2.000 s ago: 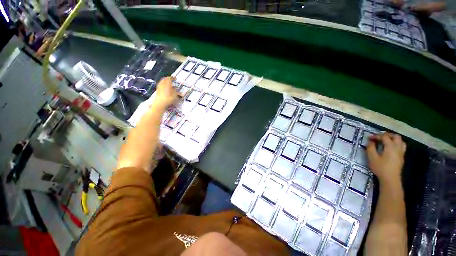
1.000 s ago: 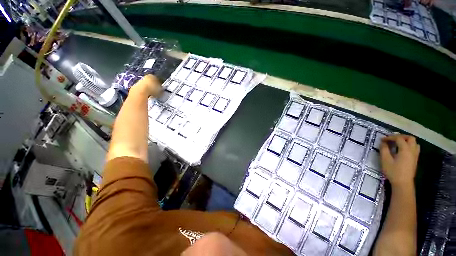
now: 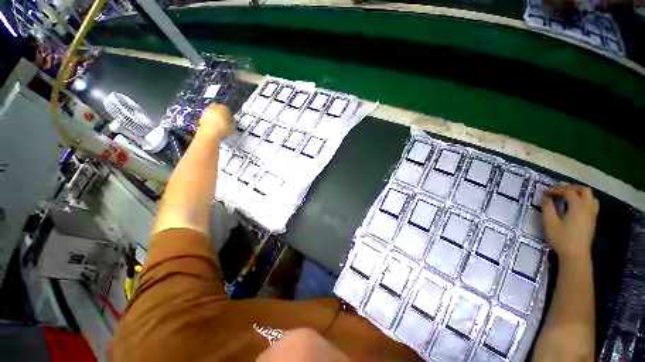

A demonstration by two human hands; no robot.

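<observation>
A whitish housing tray point(image 3: 467, 212) with rows of phone front housings point(image 3: 456, 230) lies on the dark bench in front of me. A second housing tray point(image 3: 286, 212) with rows of housings lies to its left. My left hand point(image 3: 216, 121) is at the left edge of the second tray, beside the dark keypad tray; its fingertips are blurred and what they hold cannot be told. My right hand point(image 3: 571, 218) is at the right edge of the front tray, over the upper right pocket, fingers curled together; any small part between them is hidden.
A dark shiny keypad tray point(image 3: 205, 92) with a white piece on it lies at upper left, near a white fan point(image 3: 127, 117). The green conveyor belt point(image 3: 396, 78) runs behind. A dark ridged tray stack point(image 3: 626, 297) is at far right. Yellow-handled pliers point(image 3: 130, 279) lie lower left.
My left hand has moved left from over the second tray's pockets to its edge. My right hand stays at the front tray's upper right pocket. The view has shifted slightly.
</observation>
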